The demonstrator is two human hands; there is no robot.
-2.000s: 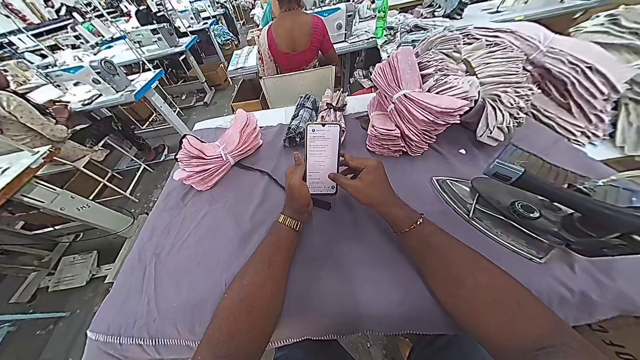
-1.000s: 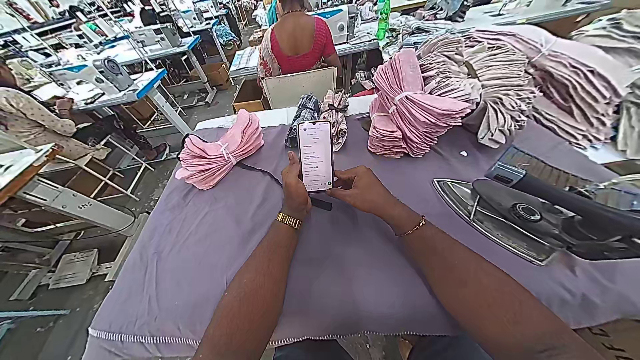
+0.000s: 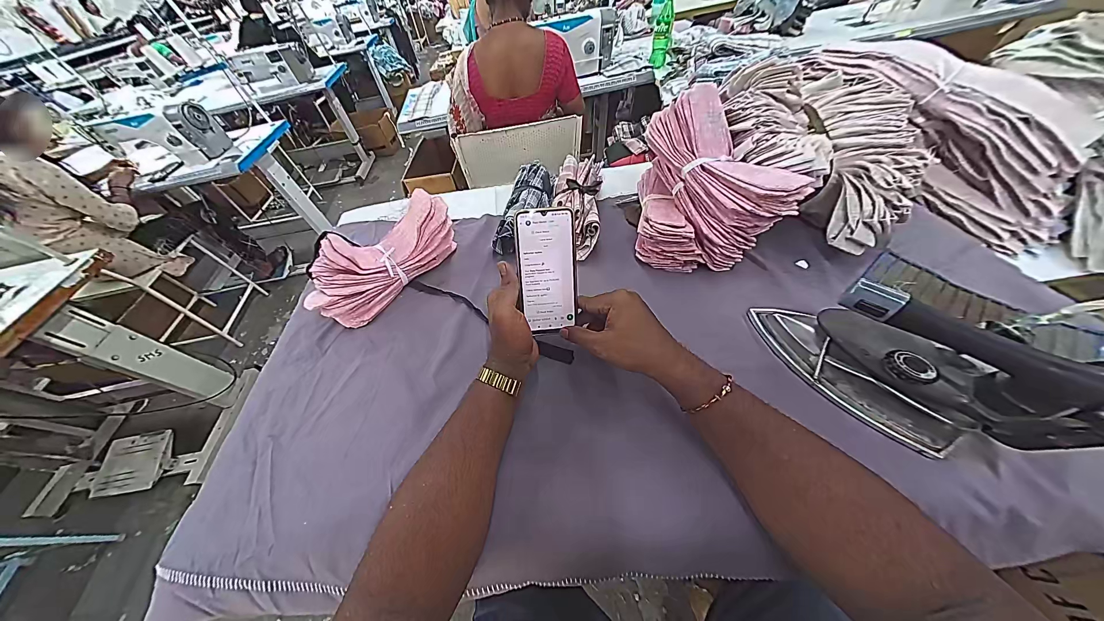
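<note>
Both hands are around a smartphone (image 3: 548, 272) held upright over the cloth-covered table (image 3: 604, 500), its lit screen showing lines of text. My left hand (image 3: 511, 323) grips the phone's left and lower side. My right hand (image 3: 623, 332) touches the lower right corner, thumb near the bottom of the screen. A dark strap (image 3: 457, 300) runs on the cloth behind the left hand. To the left lies a tied bundle of pink fabric pieces (image 3: 384, 263). Just behind the phone are a dark plaid bundle (image 3: 528, 191) and a light plaid one (image 3: 580, 198).
An electric iron (image 3: 897, 366) rests on the right of the table. Tied pink bundles (image 3: 711, 185) and paler fabric stacks (image 3: 862, 147) stand at the back right. A seated person (image 3: 517, 78) has their back to me; another person (image 3: 69, 198) sits at the left near sewing machines (image 3: 168, 129).
My right thumb has moved from over the lower screen to the phone's lower right corner. The phone stays in my hands, now a little lower.
</note>
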